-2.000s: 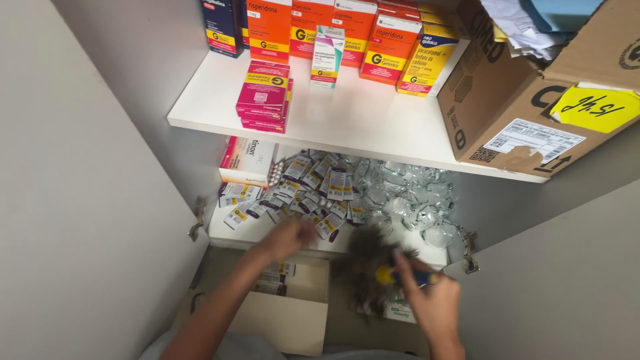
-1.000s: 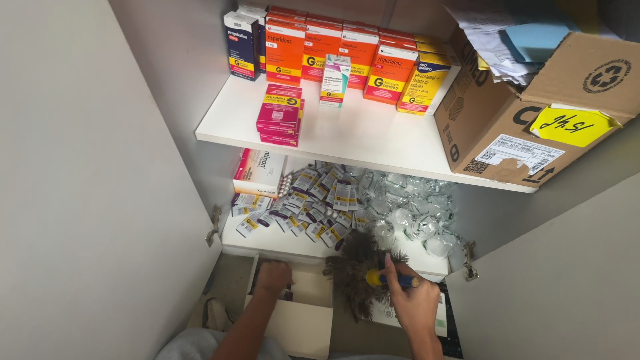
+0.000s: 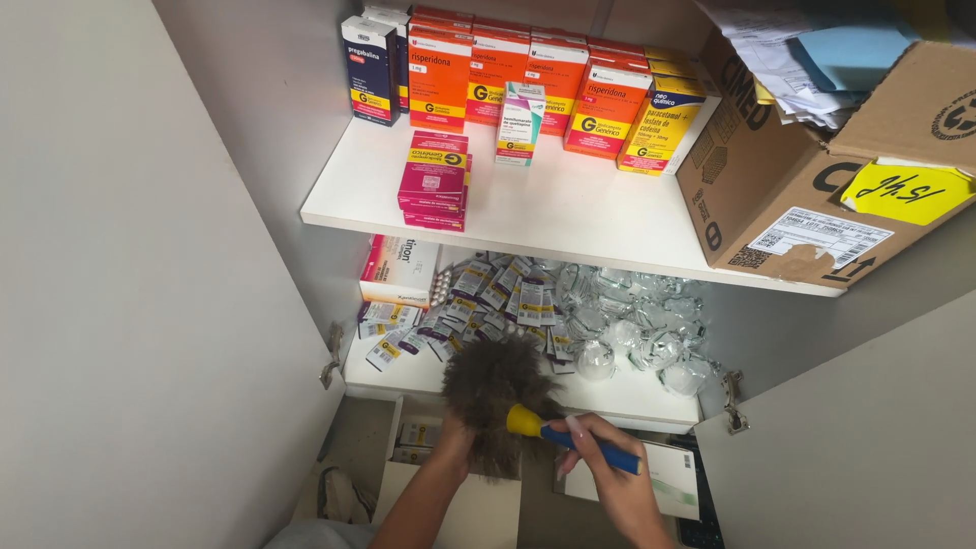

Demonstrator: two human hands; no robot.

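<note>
My right hand (image 3: 610, 465) grips the blue and yellow handle of a feather duster (image 3: 499, 396), whose dark feathers reach over the front edge of the lower shelf. My left hand (image 3: 455, 442) is beside the feathers, above an open white carton (image 3: 457, 503) with small packs inside; its fingers are hidden behind the feathers. Small medicine packs (image 3: 465, 305) lie in a loose pile on the lower shelf. To their right are many clear-wrapped rounded items (image 3: 633, 328). A medicine box (image 3: 396, 271) stands at the left of that shelf, next to a blister strip.
Two cabinet doors stand open, left (image 3: 168, 305) and right (image 3: 854, 427), with metal hinges. The upper shelf (image 3: 579, 221) holds rows of medicine boxes (image 3: 438, 72), a magenta stack (image 3: 433, 179) and a cardboard box (image 3: 770, 183) of papers. A flat white box (image 3: 671, 476) lies below at right.
The duster has moved from the right toward my left hand, and its feathers now overlap that hand. One second ago my left hand was at the open carton, apart from the feathers.
</note>
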